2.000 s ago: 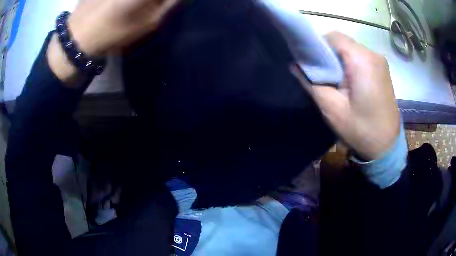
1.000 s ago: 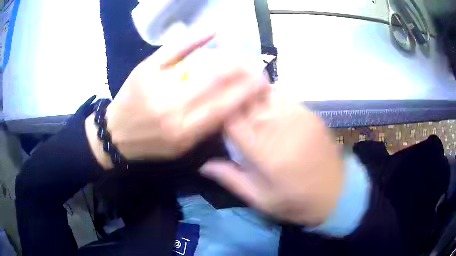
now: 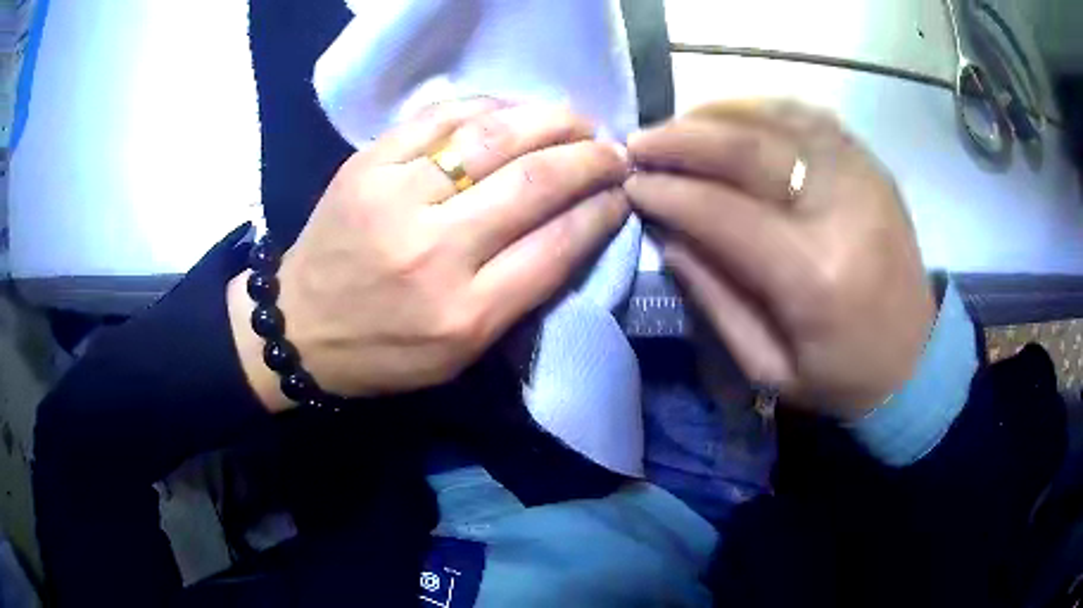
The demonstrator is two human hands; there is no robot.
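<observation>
A white or pale cloth piece [image 3: 588, 386] with a rounded end hangs over the table's front edge and also spreads above my hands. A black garment panel [image 3: 291, 131] lies under it, showing at its left and below. My left hand [image 3: 439, 249] lies on the cloth and pinches its right edge between the fingertips. My right hand [image 3: 784, 238] meets it there, fingertips pinched together on the same edge. What lies between the fingertips is too small to tell.
Large scissors [image 3: 992, 107] lie on the white table [image 3: 819, 166] at the upper right. A tape measure [image 3: 657, 311] shows along the table's front edge. A dark seam line runs right across the bed.
The black panel was held up, then laid down with the pale cloth uppermost. My right hand has moved from crossing in front of my left to its right; the fingertips now meet at the edge.
</observation>
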